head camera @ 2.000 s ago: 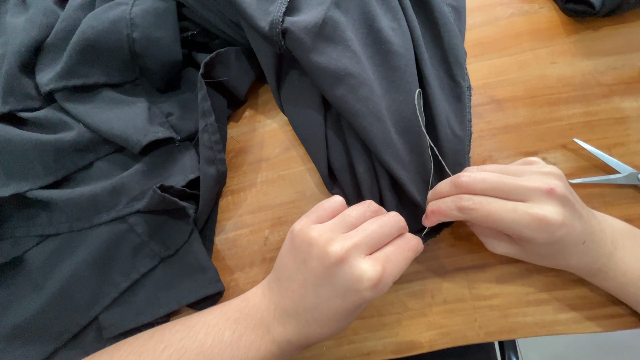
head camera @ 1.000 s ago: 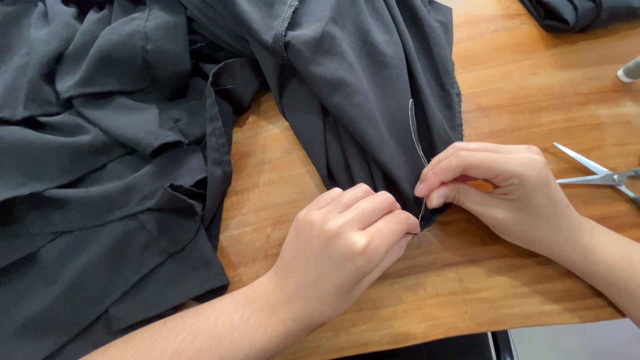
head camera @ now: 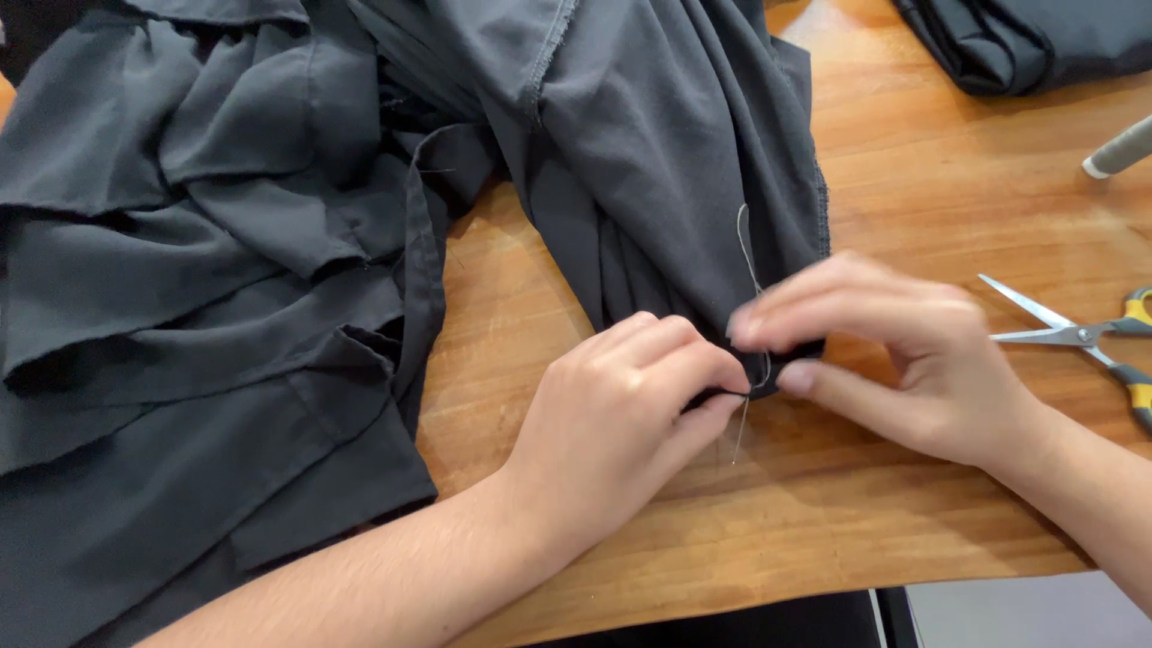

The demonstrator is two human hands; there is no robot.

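A dark garment [head camera: 666, 135] lies gathered on the wooden table, with overlocked seams showing. At its lower corner my left hand [head camera: 621, 414] pinches the fabric edge between thumb and fingers. A thin light thread [head camera: 744, 238] loops over the cloth and runs down to that pinched edge. Below the fingertips sticks out a thin, straight piece [head camera: 739, 436], either a needle or a thread end; I cannot tell which. My right hand [head camera: 864, 351] is just right of the pinch, its thumb and fingers apart, slightly blurred, with the thread passing close to its fingertips.
Scissors [head camera: 1080, 335] with yellow and grey handles lie with blades apart on the right of the wooden table [head camera: 918, 513]. Layered dark fabric [head camera: 180, 297] covers the left. A folded dark cloth [head camera: 1053, 45] is at the upper right, above a grey cylindrical object [head camera: 1120, 151].
My right thumb and fingers, close together at the thread a second ago, have parted. The thin piece below my left fingertips now shows plainly. My left hand keeps its pinch on the fabric.
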